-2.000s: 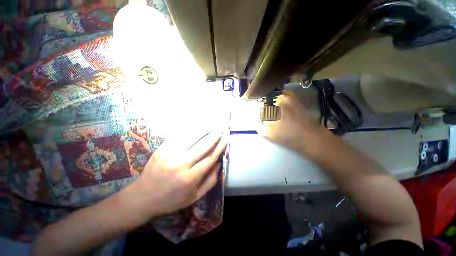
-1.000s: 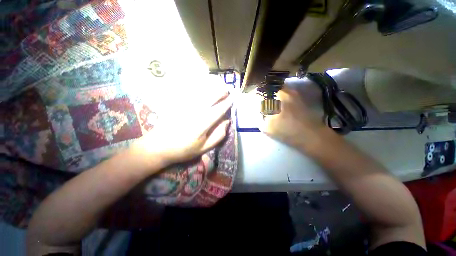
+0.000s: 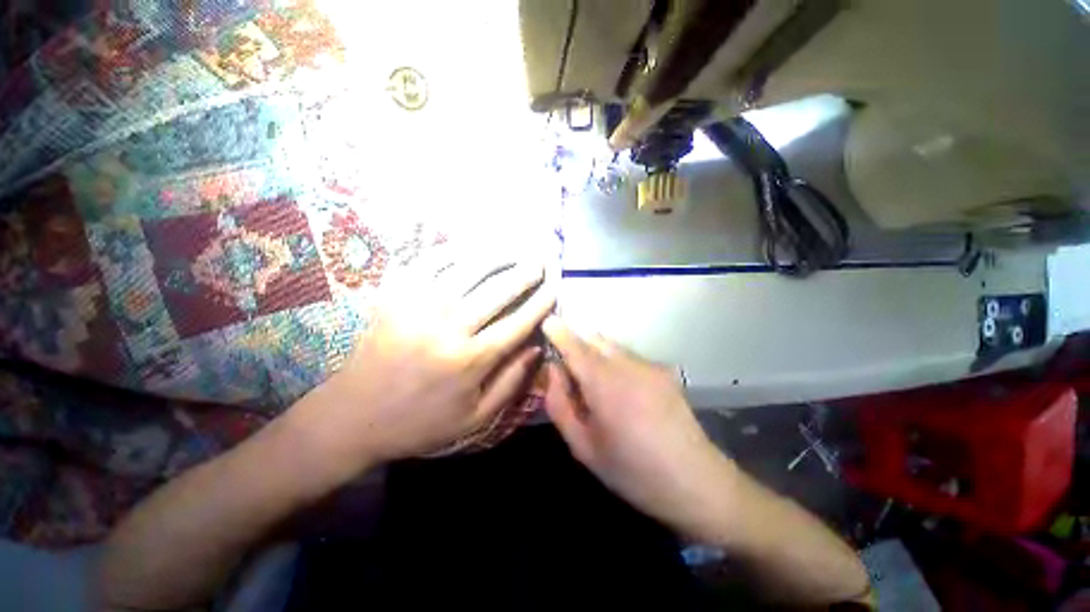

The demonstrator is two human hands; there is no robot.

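Observation:
The patterned fabric piece lies over the left of the machine bed, washed out white near the needle. My left hand lies on the cloth near its right edge, fingers close together towards that edge. My right hand is beside it at the front edge of the bed, thumb and fingers pinching the cloth's edge. The two hands nearly touch. The presser foot area is in glare at the cloth's right edge, beyond both hands. The knurled brass-coloured knob is right of it.
The cream sewing machine head spans the top right. Black scissors lie on the bed right of the knob. A blue line runs along the machine bed. A dark switch plate is at far right. A red plastic stool stands on the littered floor.
My right hand has come from behind the brass-coloured knob to the cloth's front edge, beside my left hand. The view has shifted, so the machine head sits higher in the picture.

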